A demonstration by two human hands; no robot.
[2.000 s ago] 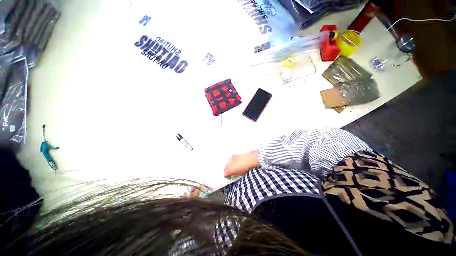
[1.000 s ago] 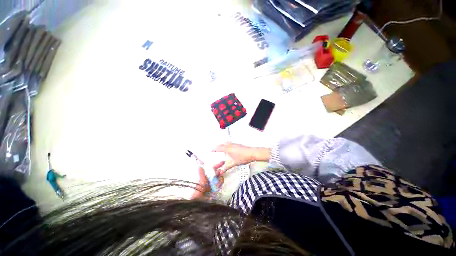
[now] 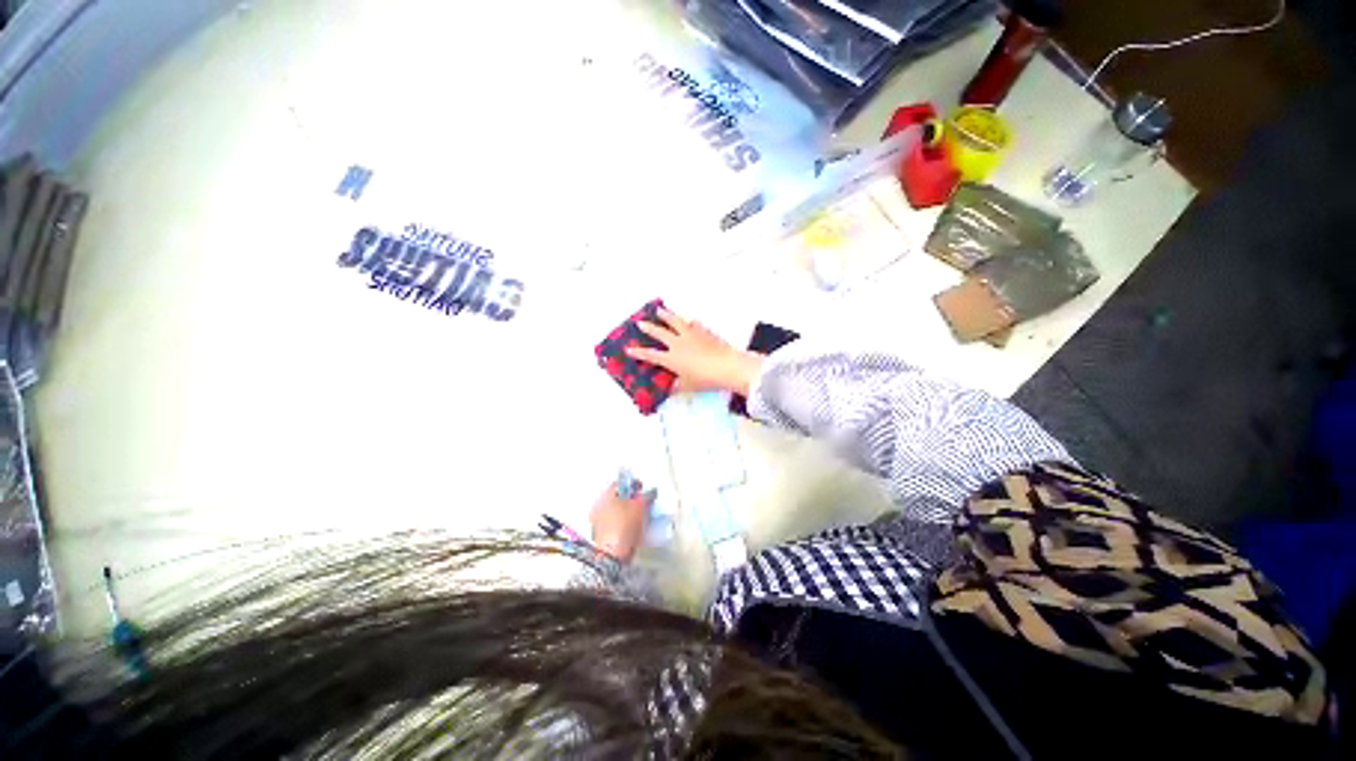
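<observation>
A red-and-black checked pouch (image 3: 632, 361) lies on the cream-white table. My right hand (image 3: 699, 357) rests on its right part with fingers spread; no closed grip shows. A black phone (image 3: 772, 339) is partly hidden under my right wrist and sleeve. My left hand (image 3: 619, 523) is near the front edge, partly behind hair, with its fingers closed on a small pale blue packet (image 3: 631, 486). A strip of clear, pale-blue-edged packets (image 3: 708, 468) lies between my hands. A slim pen-like tool (image 3: 562, 532) is just left of my left hand.
Printed polybags (image 3: 431, 277) lie left and top. Dark bagged garments (image 3: 833, 42) are at the top; brownish bundles (image 3: 33, 253) at far left. Olive packets (image 3: 1016, 256), a red block (image 3: 925, 161) and a yellow roll (image 3: 977, 144) are at right. A teal tool (image 3: 127, 639) is lower left.
My right hand has moved from beside my left hand up onto the checked pouch. The strip of clear packets now shows between the hands. The view has shifted.
</observation>
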